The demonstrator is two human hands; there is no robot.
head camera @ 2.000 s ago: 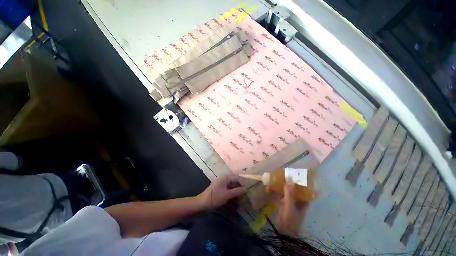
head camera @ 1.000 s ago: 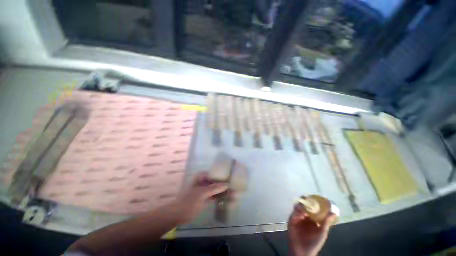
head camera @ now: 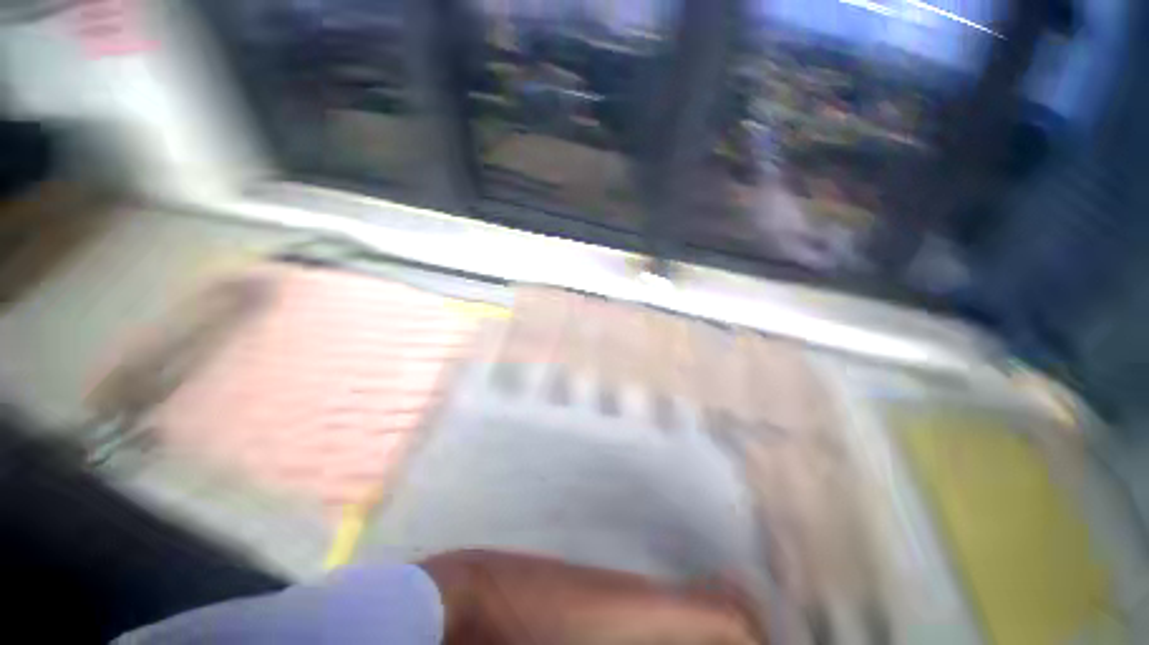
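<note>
The frame is strongly blurred. My left forearm, with a pale sleeve, crosses the bottom edge towards the right; my left hand cannot be made out and seems cut off below. My right hand is not in view, and no glue bottle is seen. Beige-grey zipper strips [head camera: 630, 340] lie side by side along the window side of the table, their dark tails towards me. More strips [head camera: 819, 491] run down the right part. A pile of strips [head camera: 189, 340] lies on the left of the pink sheet [head camera: 328, 378].
Yellow tape [head camera: 348, 529] marks the sheet's near right corner. A yellow board [head camera: 1008, 523] lies at the table's right end. Dark-framed windows and a white sill [head camera: 554, 265] run behind the table [head camera: 554, 466]. A brown thing [head camera: 51, 233] is at the far left.
The view has shifted and blurred. The bottle, the held strip and both hands have left view; the left forearm now lies along the bottom edge. More strips show at the right than earlier.
</note>
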